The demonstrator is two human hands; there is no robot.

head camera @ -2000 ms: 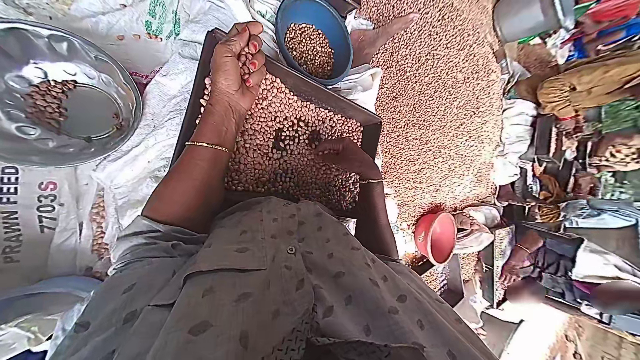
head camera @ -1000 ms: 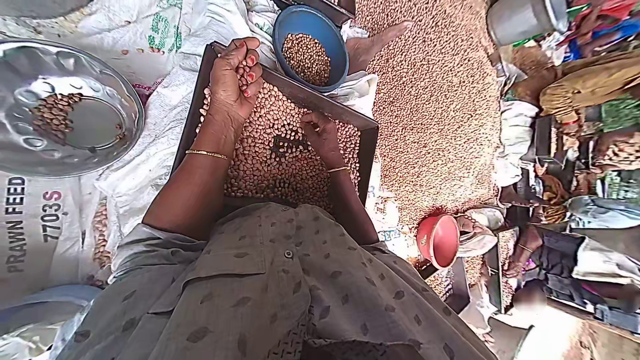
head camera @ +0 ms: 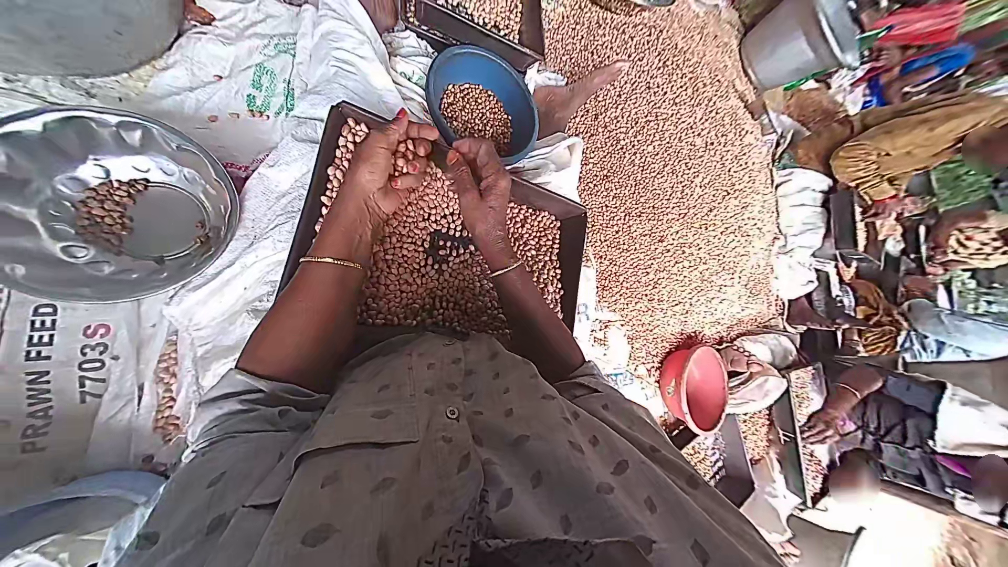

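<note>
A dark rectangular tray (head camera: 573,260) of small brown-pink nuts or seeds lies in front of my body. Over its far left part, my left hand (head camera: 386,169) is cupped around several nuts (head camera: 409,156), palm up. My right hand (head camera: 480,185) is close beside it, thumb and forefinger together near the fingers of my left hand; whether anything is pinched there is too small to tell. Just beyond both hands stands a blue bowl (head camera: 522,102) with a pile of nuts (head camera: 476,113). A dark patch of the tray's bottom shows between the nuts.
A shiny metal basin (head camera: 169,276) with some nuts stands at left on white sacks (head camera: 236,59). Nuts (head camera: 669,181) cover the ground at right. A red bowl (head camera: 703,390), a grey bucket (head camera: 795,43) and co-workers with trays are at right. Someone's bare foot (head camera: 587,90) rests by the blue bowl.
My right hand has moved from low over the tray's nuts up to beside my left hand. The fingers of my left hand, closed around nuts before, have spread.
</note>
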